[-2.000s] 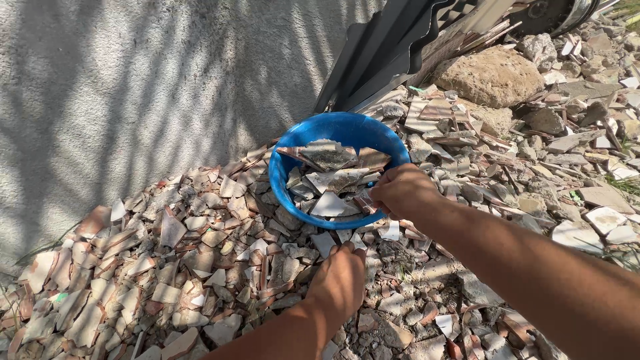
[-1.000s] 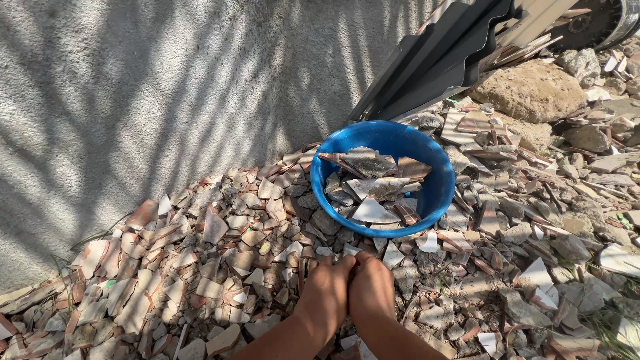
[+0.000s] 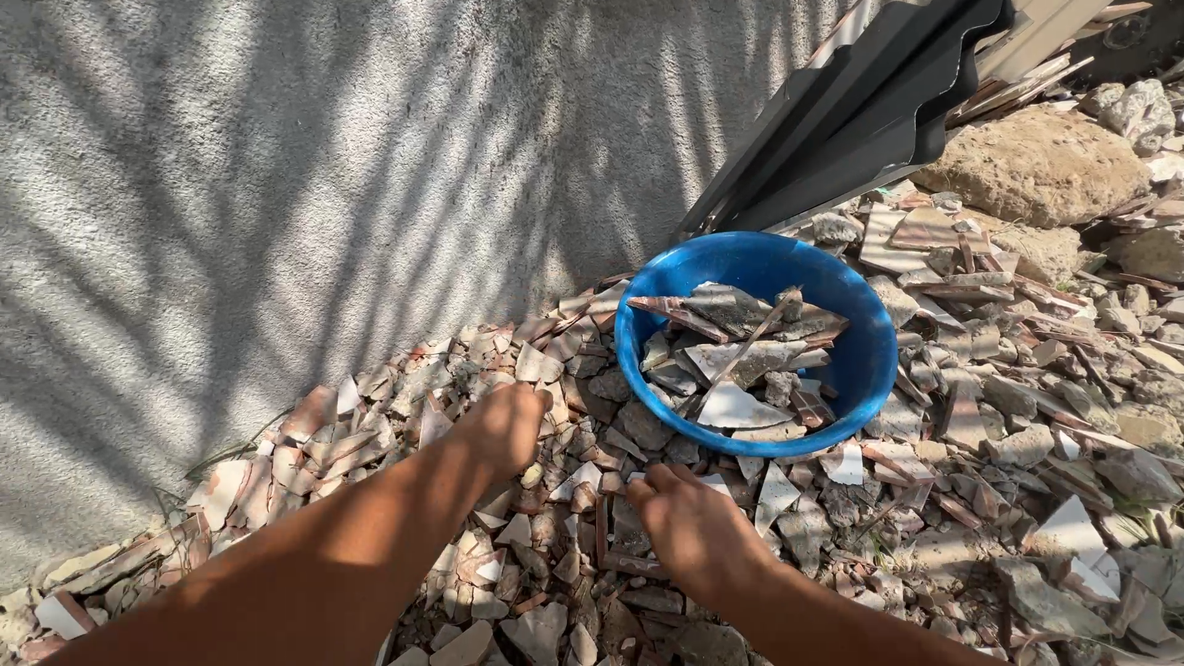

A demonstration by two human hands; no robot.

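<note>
A round blue plastic basin [image 3: 869,370] rests on the heap of broken tile, partly filled with tile shards [image 3: 740,361] and mortar lumps. Left of the basin, my left hand [image 3: 511,427] reaches down to the rubble; its fingertips are partly hidden, and whether it grips a piece cannot be told. Just below the basin's near rim, my right hand [image 3: 696,523] touches the broken pieces with bent fingers; what lies under them is hidden. Loose tile fragments [image 3: 541,629] surround both hands.
A rough plastered wall [image 3: 277,166] rises at the left and behind. Dark corrugated sheets [image 3: 860,111] lean behind the basin. A large rock [image 3: 1041,166] lies at the upper right, with more rubble [image 3: 1017,444] below it.
My hands were together below the basin one second ago and are now apart, the left one farther up and left. A thin strip now lies across the basin's shards. Earlier, my right hand was at the basin's rim.
</note>
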